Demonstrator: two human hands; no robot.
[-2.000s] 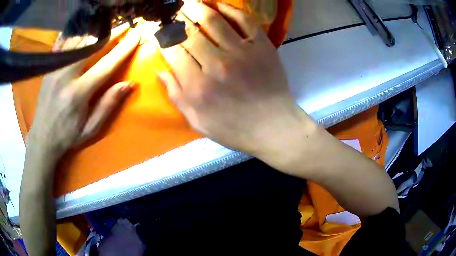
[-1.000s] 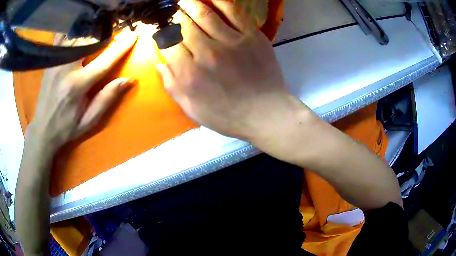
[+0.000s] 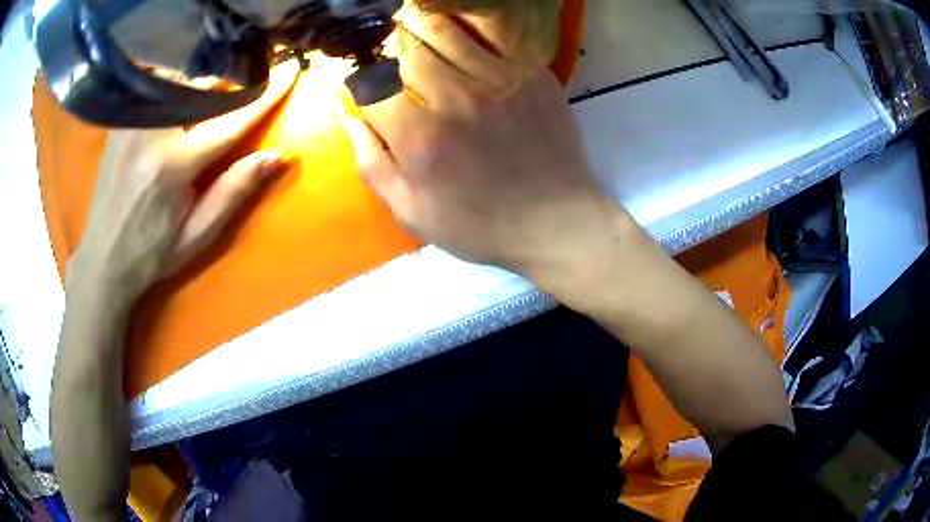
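Note:
An orange fabric panel (image 3: 275,245) lies on the white machine table under the dark sewing machine head (image 3: 153,61) at the top left. A small dark block (image 3: 374,82) sits by the presser foot area under the bright lamp. My left hand (image 3: 153,199) lies flat on the panel, fingers apart, index finger pointing toward the foot. My right hand (image 3: 479,153) rests on the cloth to the right of the foot. Its farther fingers overlap a lighter yellow-orange cloth (image 3: 525,25), and whether they pinch it cannot be told. The lamp glare hides the stitching spot.
A long grey metal tool (image 3: 739,51) lies on the table at the upper right. The table's ruler-marked front edge (image 3: 337,367) crosses below the hands. Waiting orange pieces (image 3: 653,408) hang at the lap on the right. Fabric scraps (image 3: 831,372) lie at the lower right.
The view has shifted, so the machine head sits further right and shows more of its dark frame. Both hands keep nearly the same place on the panel beside the foot.

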